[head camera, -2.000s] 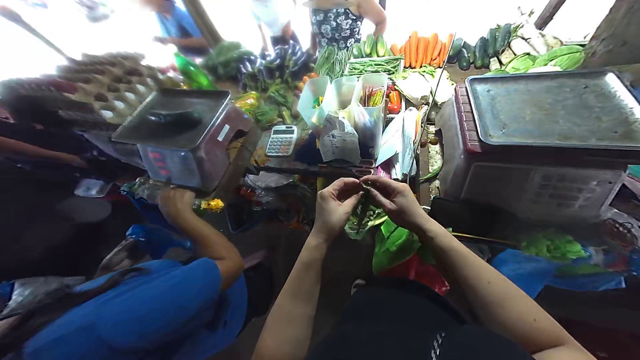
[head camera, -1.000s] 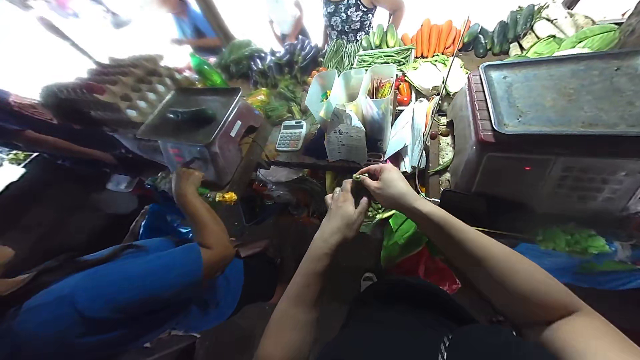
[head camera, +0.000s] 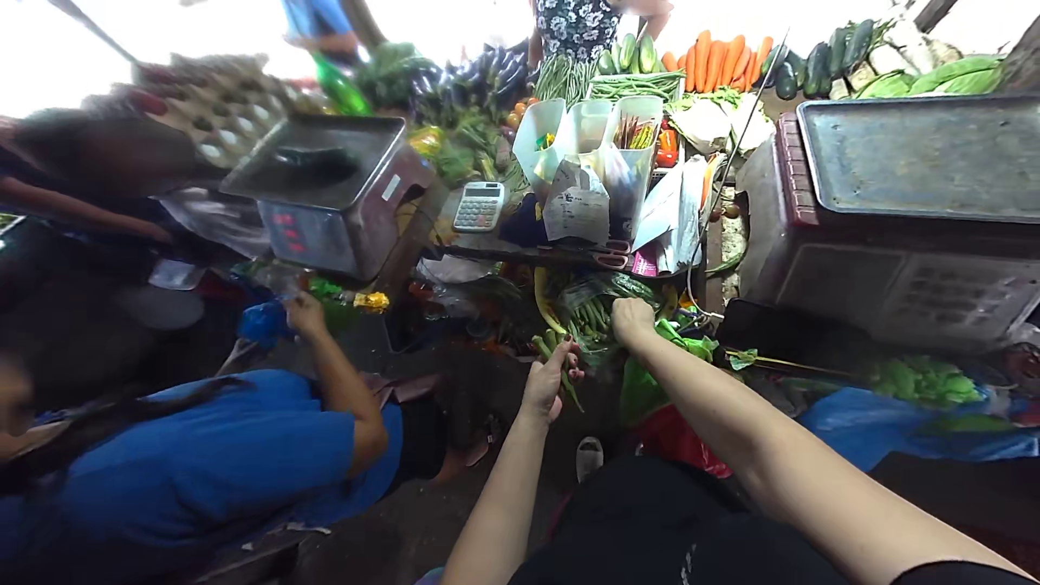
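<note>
My left hand (head camera: 552, 378) is closed around several green okra-like pods (head camera: 546, 345), their ends sticking out above and below the fingers. To its upper right, my right hand (head camera: 634, 318) reaches down to a clear plastic bag of green pods (head camera: 591, 315) below the counter edge. Its fingertips are hidden, so I cannot tell whether it grips anything. A pale yellow-green long vegetable (head camera: 546, 301) lies just left of the bag. Green plastic (head camera: 646, 390) hangs under my right wrist.
A person in a blue shirt (head camera: 236, 447) works at the left beside a weighing scale (head camera: 325, 195). Another scale (head camera: 894, 244) stands at the right. Ahead are a calculator (head camera: 479, 206), white plastic containers (head camera: 589, 126), scissors (head camera: 611, 256) and carrots (head camera: 715, 63). A red bag (head camera: 682, 439) hangs low.
My hands were close together at the fingertips; now they are apart. My right hand has moved to the bag of pods, and my left hand is lower with several pods in it.
</note>
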